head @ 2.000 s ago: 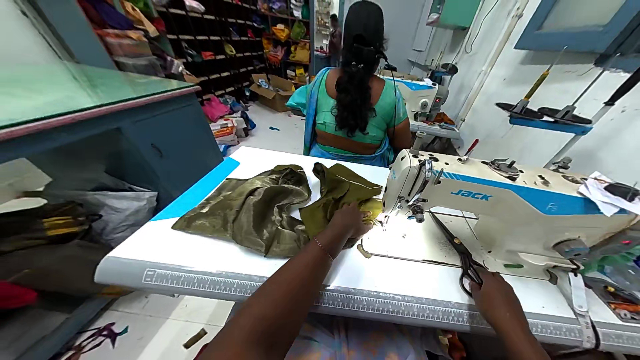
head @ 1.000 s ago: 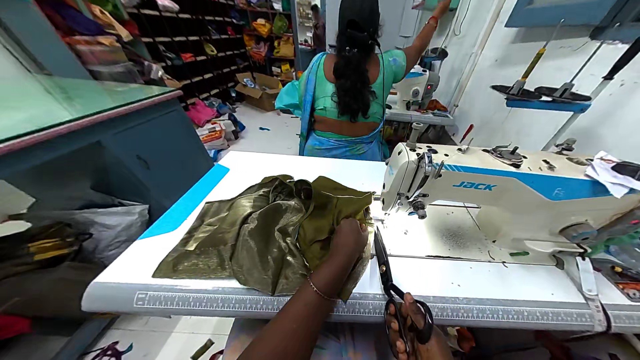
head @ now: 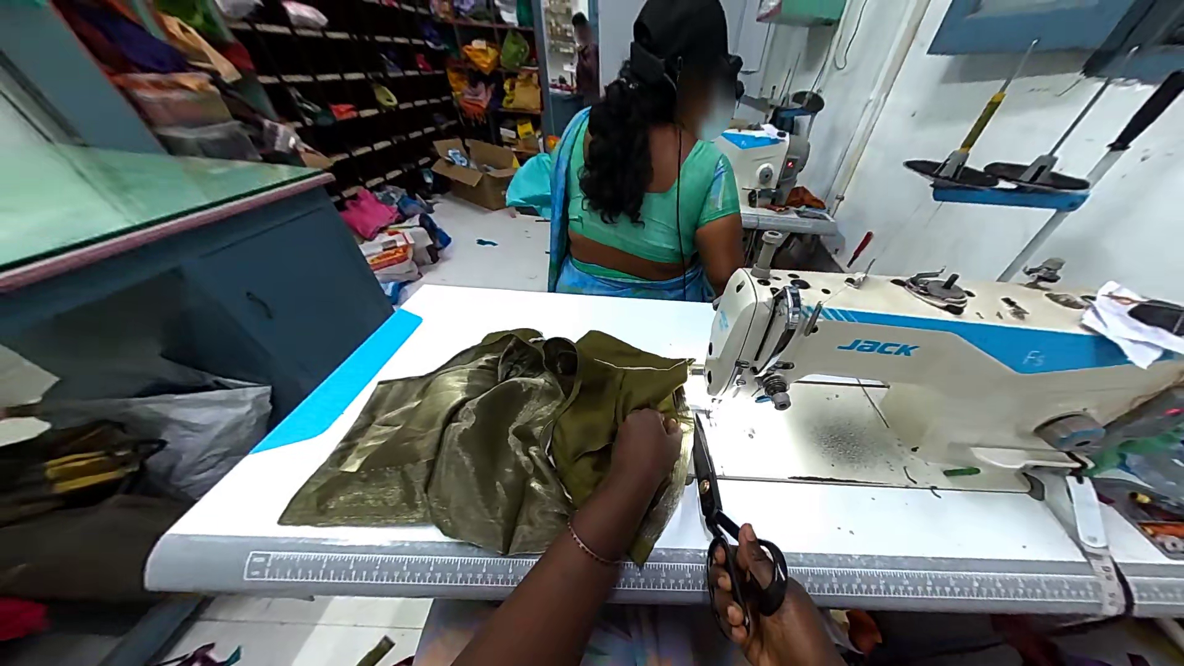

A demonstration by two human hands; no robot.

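Observation:
Shiny olive-green fabric (head: 481, 435) lies bunched on the white sewing table (head: 564, 305), left of the Jack sewing machine (head: 925, 351). My left hand (head: 645, 449) presses on and grips the fabric near its right edge, its fingertips partly hidden. In my right hand (head: 763, 606) is a pair of black-handled scissors (head: 708, 490), with fingers through the handle loops. The blades point away from me along the fabric's right edge, just beside my left hand; whether they touch the cloth cannot be told.
A measuring tape strip (head: 444, 569) runs along the table's front edge. A person (head: 638, 185) sits ahead with their back to me, near another sewing machine (head: 754, 157). A glass-topped counter (head: 166, 203) stands at left. A thread stand (head: 1008, 185) is at upper right.
Two seconds ago the scissors lay on the machine bed under my right hand; now they are held beside the fabric's edge. The person ahead has lowered a raised arm.

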